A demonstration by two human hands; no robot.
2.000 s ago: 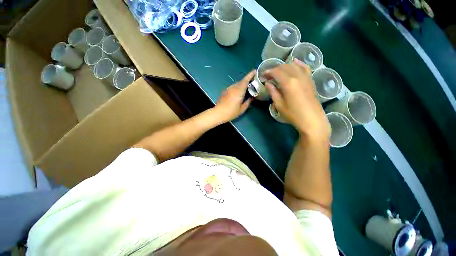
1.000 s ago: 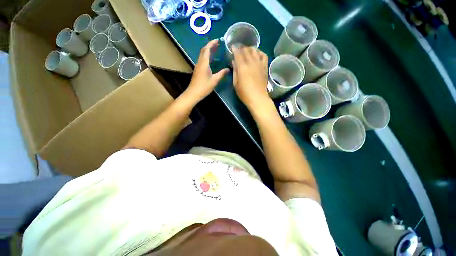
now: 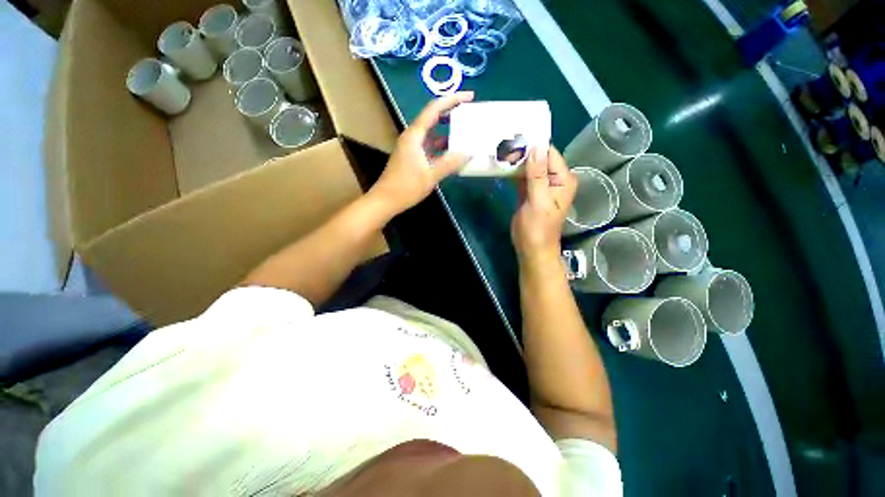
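A housing is held sideways above the bench's near edge and looks white in the light. A dark hole shows in its side at the lower right. My left hand grips its left end, thumb below and fingers above. My right hand holds its right end, with fingertips beside the dark hole. Several cream housings stand open end up on the green bench to the right. Two nearer ones show a small side bracket.
An open carton with rows of housings is at the left. A plastic bag of rings lies at the bench's top, with a white ring beside it. A blue and yellow object and gold-and-dark pieces are at the upper right.
The housing that stood near my hands is now lifted and turned sideways in both hands. The view has shifted, so bench things sit lower and the bottom-right units are out of the picture.
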